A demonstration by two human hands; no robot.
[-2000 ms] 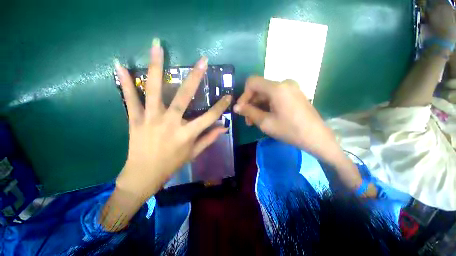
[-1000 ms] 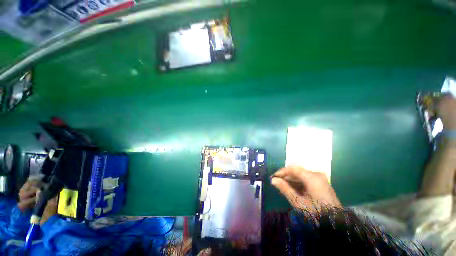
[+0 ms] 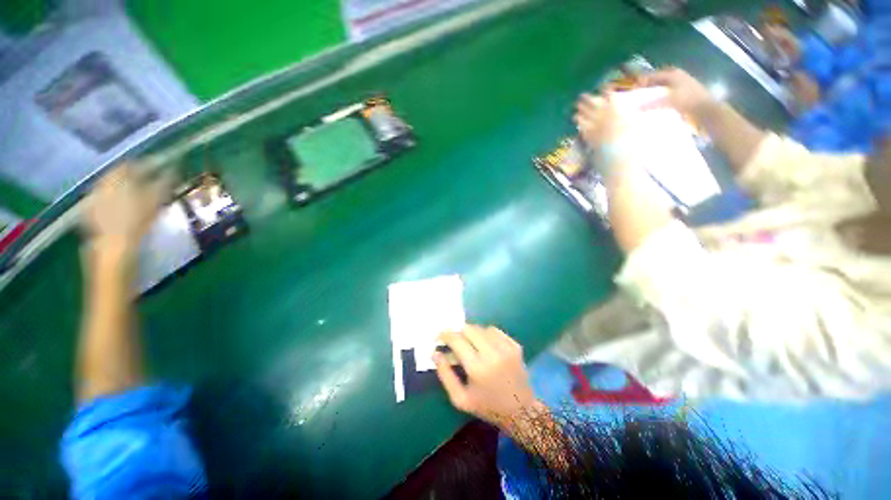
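Note:
A white backing sheet (image 3: 427, 308) lies on the green bench in front of me, with dark pieces at its near end. My right hand (image 3: 486, 376) is at its near right corner, thumb and fingertips close together over the dark part; whether they pinch a piece is unclear. My left hand (image 3: 122, 205) is blurred and stretched out to the far left, at the left end of a tablet (image 3: 168, 251). That tablet has a pale panel and electronics at its right end. The hand's grip on it cannot be made out.
Another open tablet (image 3: 337, 154) lies beyond, near the bench's raised far edge (image 3: 259, 107). At right, a person in cream sleeves (image 3: 684, 293) handles a white sheet (image 3: 664, 146) over another unit (image 3: 576, 176). Blue clothing of a further person (image 3: 845, 83) shows at upper right.
The view has swung. The tablet that lay before me beside the sheet is gone from there. My left hand has reached far left to a tablet. My right hand has moved onto the sheet.

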